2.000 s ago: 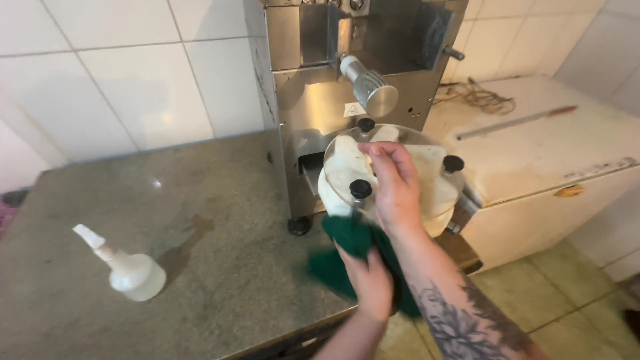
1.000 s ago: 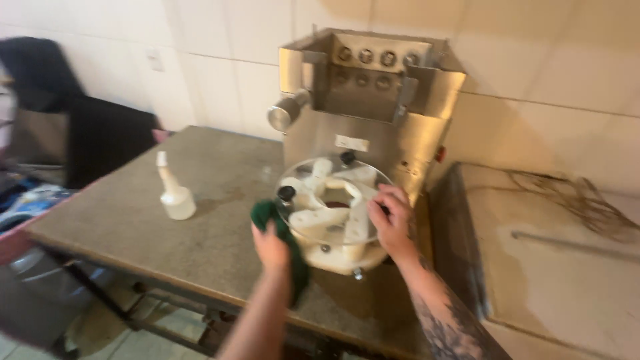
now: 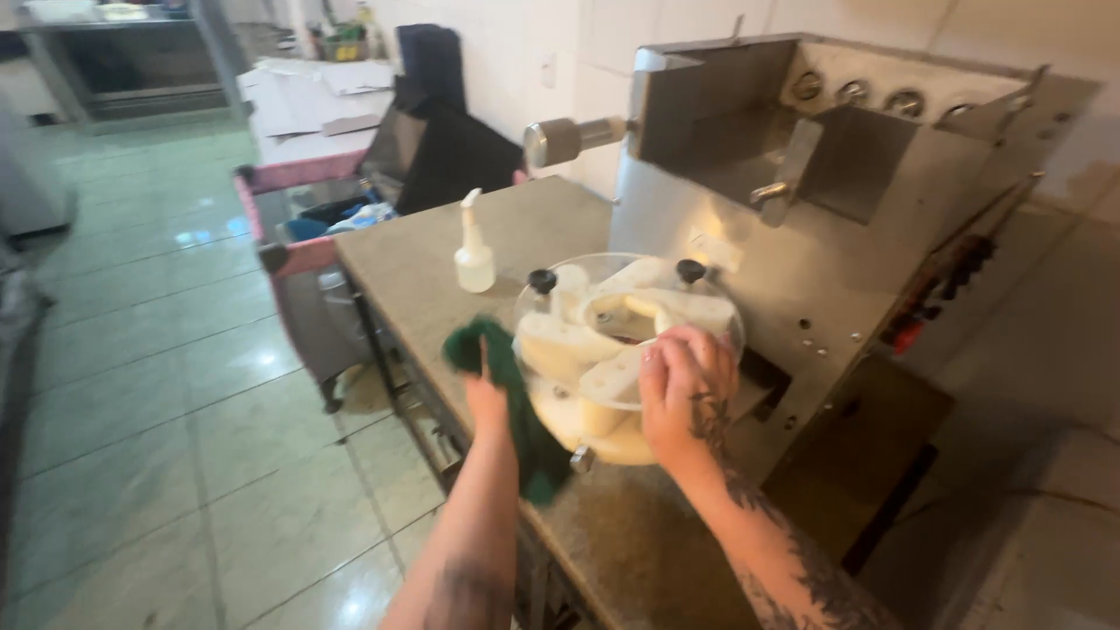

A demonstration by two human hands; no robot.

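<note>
My left hand (image 3: 486,398) holds a dark green cloth (image 3: 534,437), which hangs beside the left side of a round white plastic machine part (image 3: 547,346) under a clear disc. Two black knobs (image 3: 542,281) stand on the disc's far side. My right hand (image 3: 691,385) rests on the disc's near right edge with bent fingers; what is under them is hidden, so I cannot tell if it grips a knob. Behind the part rises a stainless steel machine (image 3: 735,227) with an open top and a metal cylinder knob (image 3: 556,143) at its left.
A spray bottle (image 3: 475,262) of pale liquid stands on the grey worktop (image 3: 394,254). Past the worktop's left edge are a pink-rimmed playpen (image 3: 297,254) holding various items and a tiled floor (image 3: 175,402). A white surface (image 3: 1032,542) lies at the lower right.
The view has swung left, showing more floor. My right hand has moved from the disc's middle to its right side. The green cloth, earlier below the disc, is now at its left.
</note>
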